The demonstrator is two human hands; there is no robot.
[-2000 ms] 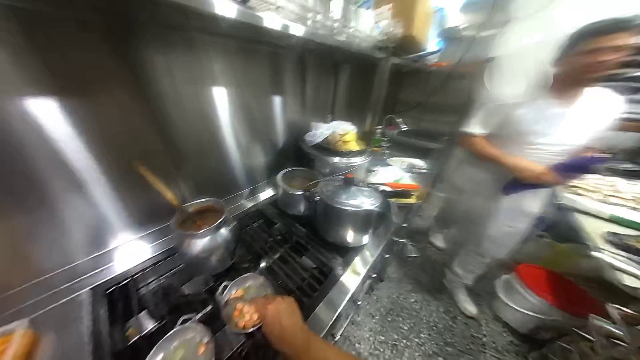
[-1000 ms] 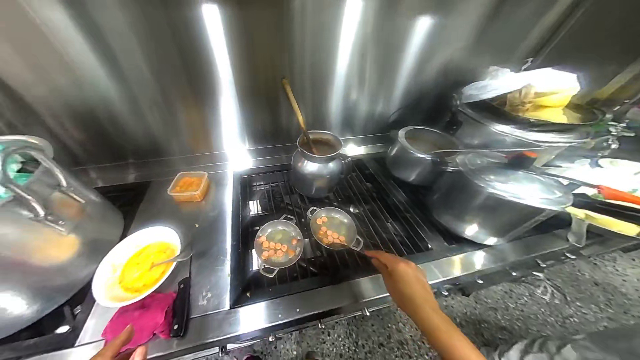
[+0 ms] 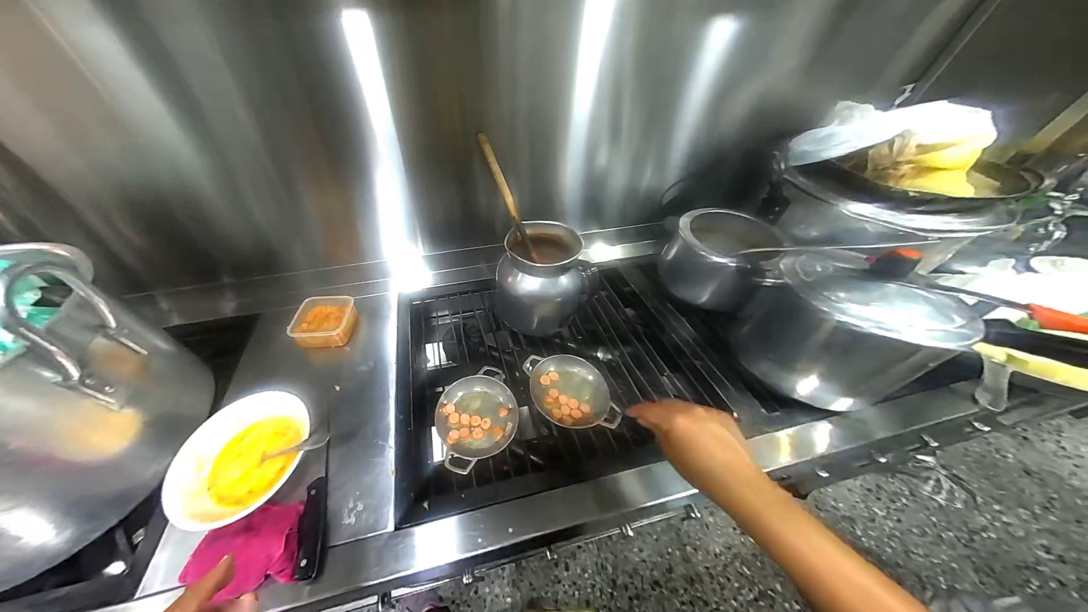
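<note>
My right hand (image 3: pixel 693 433) is at the handle of a small two-handled metal pan (image 3: pixel 571 393) holding sliced sausage; whether the fingers grip it cannot be told. Beside it on the stove sits a similar pan (image 3: pixel 476 418), also with sausage slices. My left hand (image 3: pixel 212 591), partly cut off by the bottom edge, is at a pink cloth (image 3: pixel 246 548); its grip is unclear. A black-handled knife (image 3: pixel 312 529) lies along the cloth. Above the cloth, a white bowl (image 3: pixel 183 480) holds beaten egg and a fork (image 3: pixel 297 448).
Behind the pans stands a metal pot (image 3: pixel 537 293) with a wooden-handled utensil (image 3: pixel 501 183). A plastic container (image 3: pixel 324 321) of orange food sits on the steel counter. A large pot (image 3: pixel 93 408) is at left; a saucepan (image 3: pixel 710 263) and a pressure cooker (image 3: pixel 850 340) are at right.
The view has swung left from two seconds ago. My left hand has come into view at the pink cloth. My right hand was over one pan and is now at its handle's side.
</note>
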